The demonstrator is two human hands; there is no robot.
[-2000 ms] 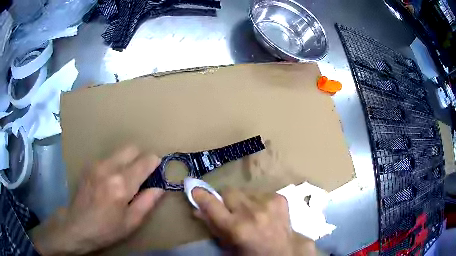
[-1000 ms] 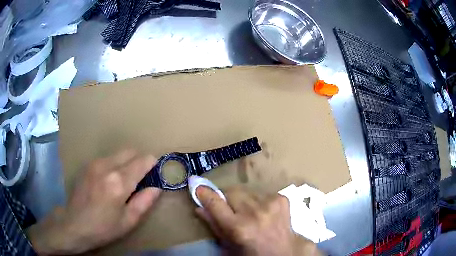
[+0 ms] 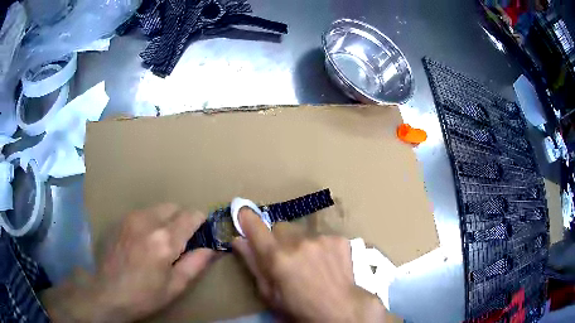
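Note:
A black watch head with bracelet (image 3: 299, 207) lies on the tan cardboard mat (image 3: 252, 145). My left hand (image 3: 148, 255) pinches the left band between thumb and fingers, beside the round case (image 3: 220, 230). My right hand (image 3: 296, 262) is over the case's right side. Its index fingertip is wrapped in a white wiping cloth (image 3: 239, 205), pressed on the upper right of the case, partly hiding the ring and the band joint. The right band end points to the upper right, free of both hands.
A steel bowl (image 3: 369, 63) and an orange piece (image 3: 412, 134) are beyond the mat's right corner. A mesh rack (image 3: 485, 189) with black watches stands right. White wipes (image 3: 371, 271) lie by my right hand. Black bands (image 3: 183, 28), tape rolls (image 3: 47, 82) and plastic (image 3: 69, 22) are upper left.
My right fingertip with the cloth has moved up from the case's lower right edge to its upper right. My left hand keeps its hold. The whole view has shifted slightly, with things lower.

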